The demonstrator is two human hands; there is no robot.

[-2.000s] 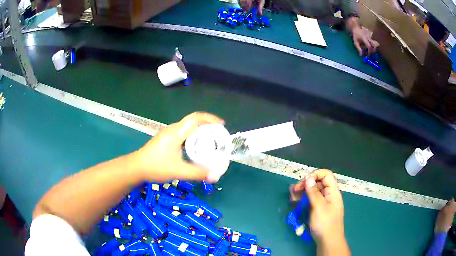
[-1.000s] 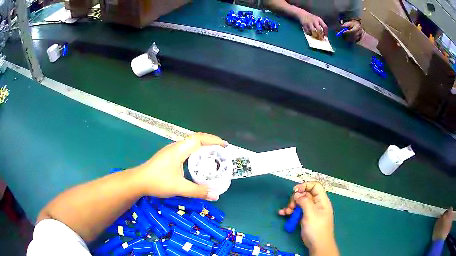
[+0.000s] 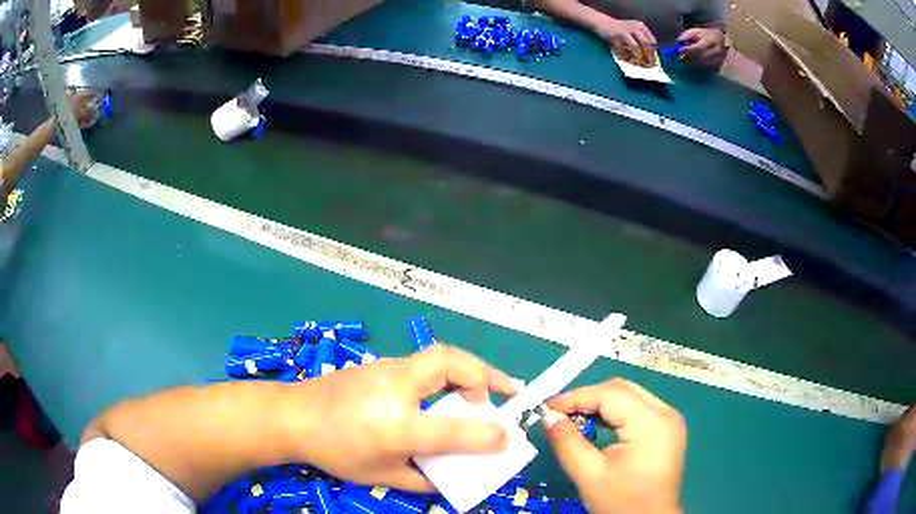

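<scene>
My left hand (image 3: 402,417) grips the white housing (image 3: 477,462), tilted on its side above the bench, with its flat arm (image 3: 573,363) pointing up and right. My right hand (image 3: 628,442) has its thumb and fingertips at the small circuit board (image 3: 532,415) where cup meets arm. A blue battery pack (image 3: 585,426) shows partly inside my right hand; most of it is hidden. Whether the leads are joined to the board cannot be told. A heap of blue battery packs (image 3: 301,353) lies behind and below my left hand.
A pale metal rail (image 3: 301,246) divides the bench from the green conveyor (image 3: 422,201). White units (image 3: 723,283) ride on the conveyor. Another person's hand reaches in at far left, and an arm shows at the right edge. Across the belt are a person's hands, a pale card, blue packs and cartons (image 3: 844,120).
My left hand has turned the housing over and brought it down and right. My right hand has moved in to meet it. Conveyor units have shifted left.
</scene>
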